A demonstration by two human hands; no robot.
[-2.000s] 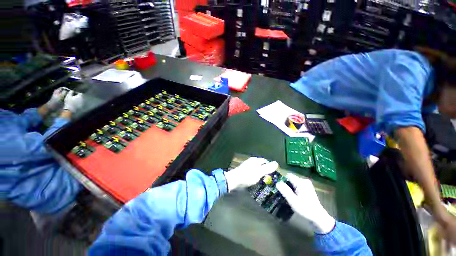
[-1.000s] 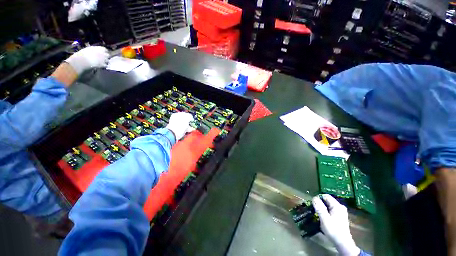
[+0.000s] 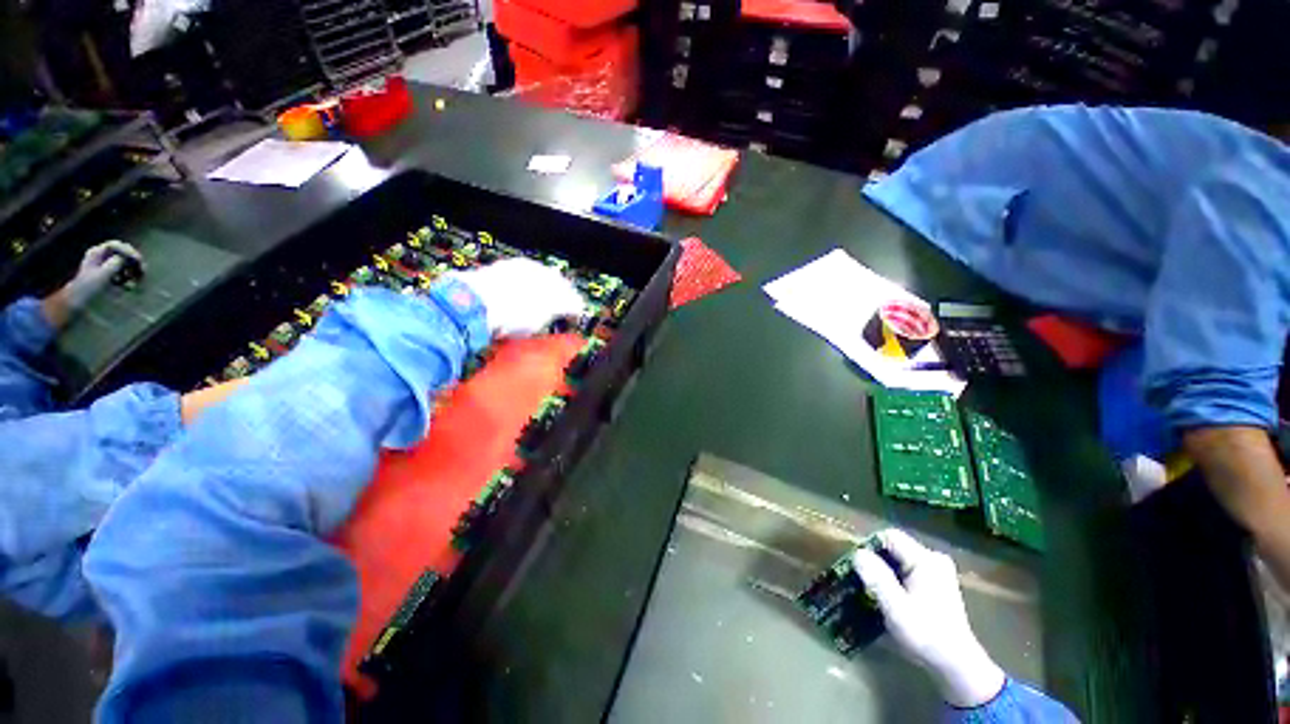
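The black tote (image 3: 644,304) stands at the left with rows of small single circuit boards (image 3: 382,262) on a red liner sheet (image 3: 481,424). More boards stand along its right inner wall. My gloved left hand (image 3: 526,294) is low over the rows near the tote's far right part; its fingertips and anything under them are hidden. My gloved right hand (image 3: 917,605) holds a dark populated board piece (image 3: 843,605) by its right side over the grey work mat (image 3: 736,622). Two green panels (image 3: 924,448) lie plain side up beyond the mat.
White paper (image 3: 828,300) with a tape roll (image 3: 905,325) and a calculator (image 3: 976,340) lie behind the panels. A blue bin (image 3: 632,198) and red sheets (image 3: 700,269) are beyond the tote. One person leans in at right; another person's gloved hand (image 3: 102,269) is at left.
My left hand went from the board at the mat into the tote, and has since shifted slightly within it. My right hand kept the board piece. The neighbour's hand at left moved down.
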